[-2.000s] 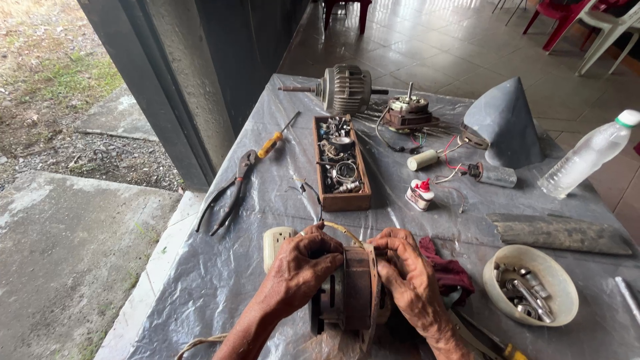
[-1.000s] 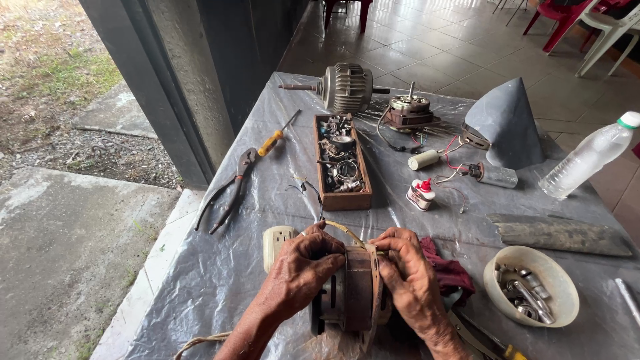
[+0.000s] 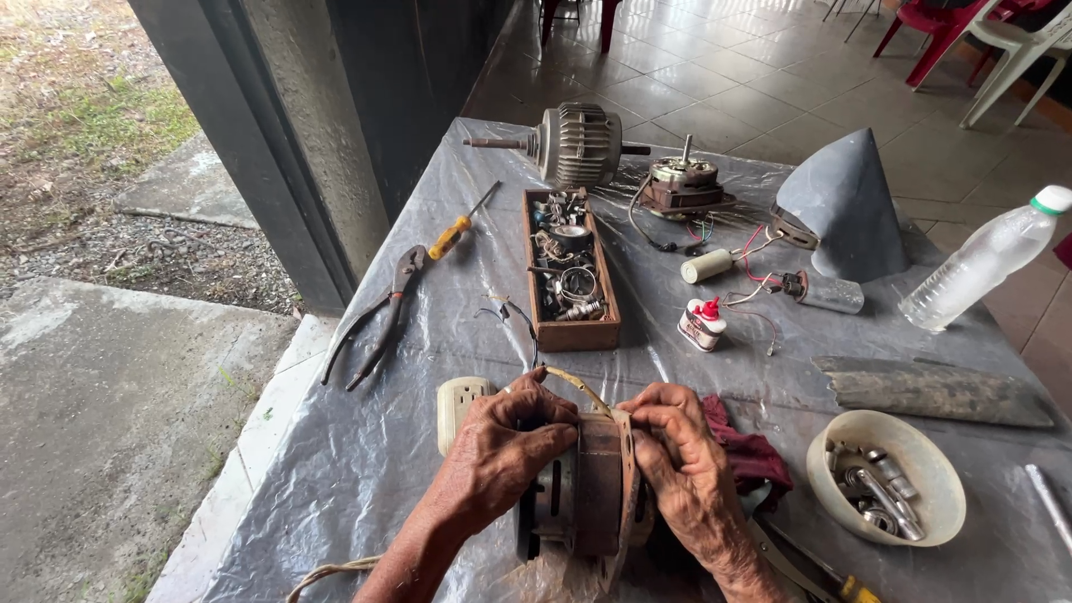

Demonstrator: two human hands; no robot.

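An electric motor (image 3: 599, 486) with a rusty core and slotted housing lies on the plastic-covered table, between my hands. My left hand (image 3: 515, 448) rests at its upper left, thumb and index finger pinched together; whether a part is between them is hidden. On the right, my right hand (image 3: 682, 461) grips the top edge of the motor's rusty metal bracket (image 3: 626, 502). A yellowed cable (image 3: 574, 381) arches over the motor's top from fingers to bracket. Dark wires (image 3: 519, 318) with bare ends stick up behind my left hand. Beside that hand sits a beige power outlet (image 3: 462, 410).
Slip-joint pliers (image 3: 392, 314) and a screwdriver (image 3: 452, 236) lie left. Behind are a wooden parts box (image 3: 578, 337), a finned motor (image 3: 578, 142) and a smaller motor (image 3: 687, 188). An oil bottle (image 3: 702, 327), a capacitor (image 3: 708, 265), a bowl of sockets (image 3: 950, 494) and a plastic bottle (image 3: 976, 268) stand right.
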